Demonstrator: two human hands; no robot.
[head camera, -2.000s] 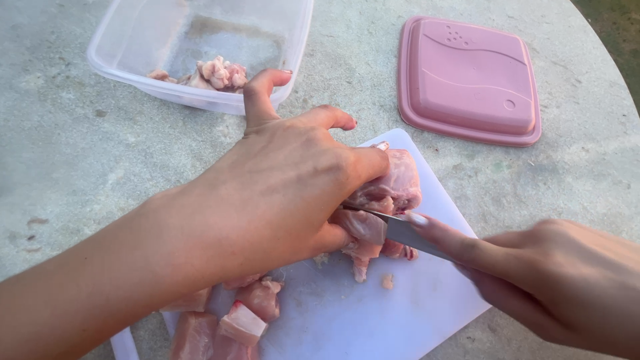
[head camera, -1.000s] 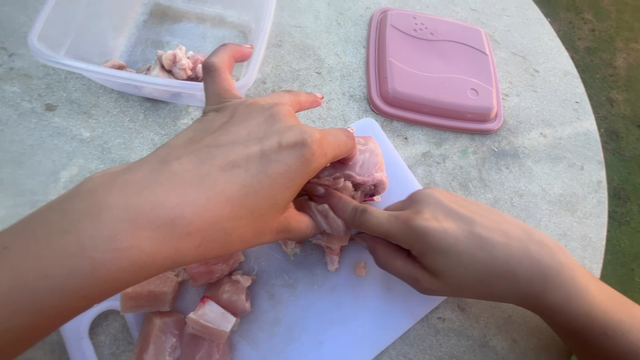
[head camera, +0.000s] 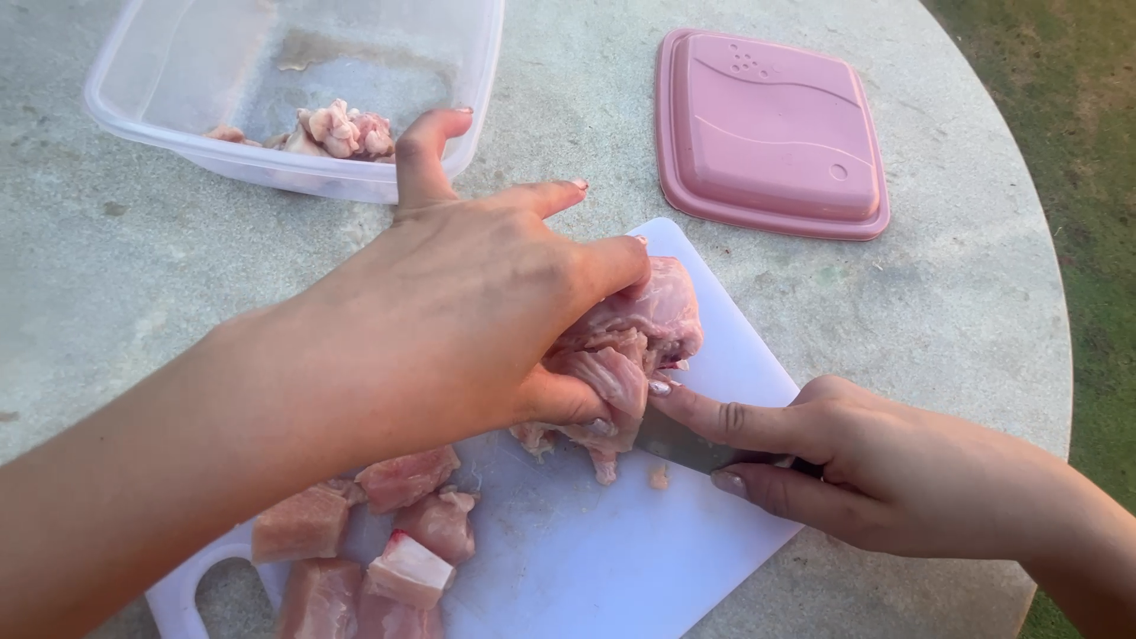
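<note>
My left hand (head camera: 461, 302) grips a piece of raw meat (head camera: 666, 306), thumb on its near side and index finger on its far side, the other fingers raised. My right hand (head camera: 816, 453) holds a kitchen knife (head camera: 679, 444) with its index finger along the top of the blade. The blade meets the right side of the meat; its tip is hidden. Beneath lies a white plastic cutting board (head camera: 568, 550). Several cut meat chunks (head camera: 410, 568) rest on its lower left part, and a small scrap (head camera: 658, 477) lies near the blade.
A clear plastic container (head camera: 293, 164) with meat trimmings (head camera: 342, 130) inside stands at the upper left, just beyond my left hand. A pink plastic lid (head camera: 772, 133) lies on the round stone-like table (head camera: 958, 293) at the upper right. Grass (head camera: 1065, 160) shows past the table's edge.
The blade, visible two seconds ago and hidden one second ago, shows again at the meat's right side. My right hand has drawn back slightly from the meat. My left hand keeps its grip.
</note>
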